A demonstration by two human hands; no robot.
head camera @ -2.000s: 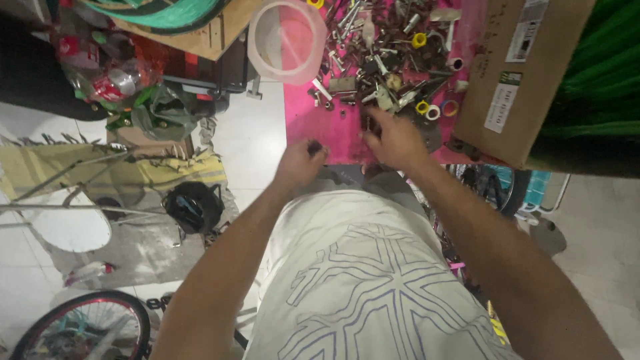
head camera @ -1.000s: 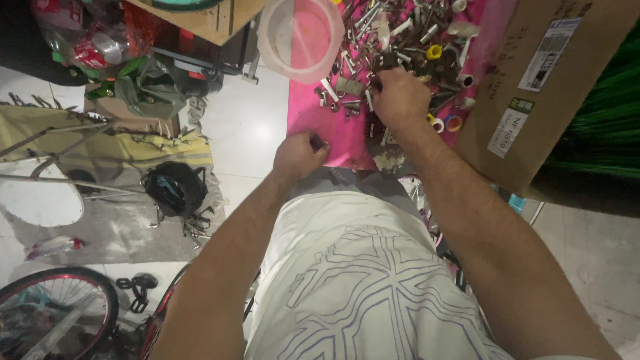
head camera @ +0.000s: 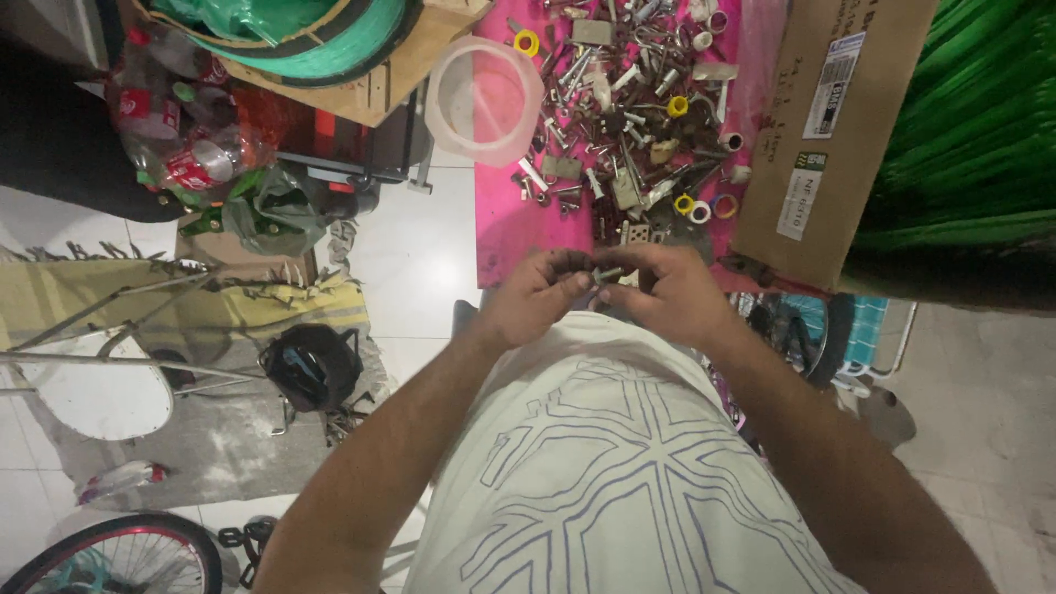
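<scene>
My left hand (head camera: 544, 293) and my right hand (head camera: 664, 289) meet at the near edge of a pink tabletop (head camera: 528, 239), close to my shirt. Between their fingertips is a small metal bolt (head camera: 609, 274), pinched from both sides; whether a nut sits on it cannot be made out. Beyond the hands lies a loose heap of screws, bolts and small metal fittings (head camera: 627, 157). Yellow plastic rings (head camera: 677, 106) and a white ring (head camera: 700, 212) are mixed in. A translucent plastic container (head camera: 485, 99) rests at the heap's left.
A cardboard box (head camera: 767, 165) stands on the right, with pliers (head camera: 771, 276) by its near corner and green bristles (head camera: 957, 157) beyond. At upper left are a spool of green line (head camera: 330, 49) and bagged plastic bottles (head camera: 177, 124). A bicycle wheel (head camera: 124, 528) is at lower left.
My right hand has come back from the heap of hardware to my left hand. Earlier the two were apart; now their fingertips meet around the small bolt.
</scene>
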